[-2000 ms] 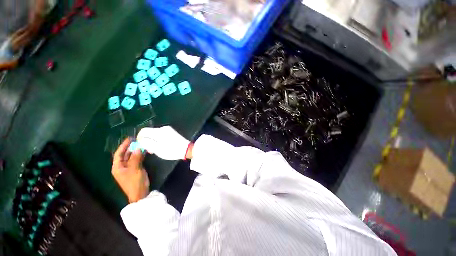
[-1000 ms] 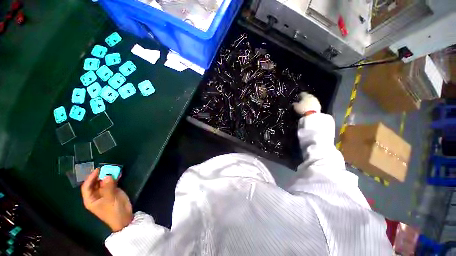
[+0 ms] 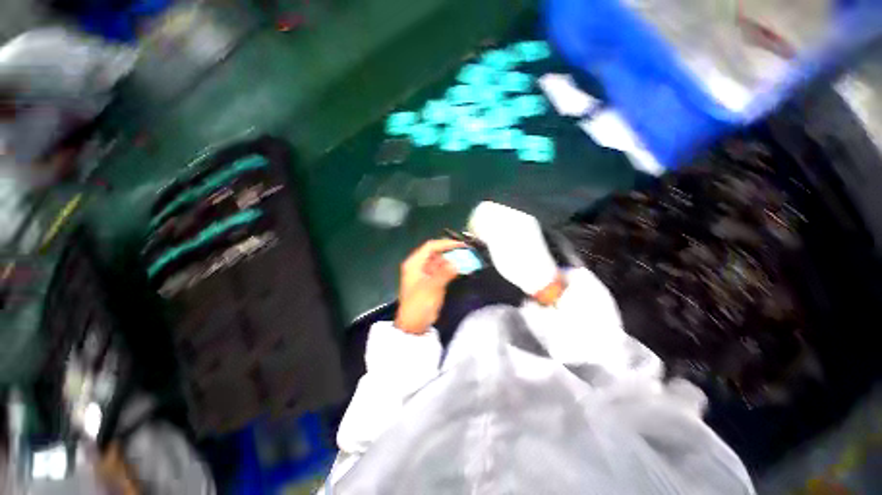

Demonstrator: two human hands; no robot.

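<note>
The picture is blurred. My bare left hand [image 3: 423, 287] holds a teal square part [image 3: 463, 260] by its edge, above the bench's near edge. My gloved right hand [image 3: 514, 246] is close beside it, with its fingertips around a small dark binder clip [image 3: 456, 235] just above the teal part. Whether the clip touches the part cannot be told. A group of loose teal square parts [image 3: 479, 108] lies beyond my hands. Several faint clear square plates [image 3: 430, 189] lie on the green bench between them and my left hand.
A black tray [image 3: 251, 338] at left holds rows of clamped teal parts [image 3: 208, 239] at its far end. The blue tote [image 3: 619, 68] stands at upper right, with white slips [image 3: 614, 135] beside it. The clip bin [image 3: 706, 261] is at right. Another person's white sleeve [image 3: 58, 72] shows at upper left.
My right hand has come out of the clip bin, back beside my left hand, with a dark clip. My left hand still holds the teal part. The view has swung left, showing more tray.
</note>
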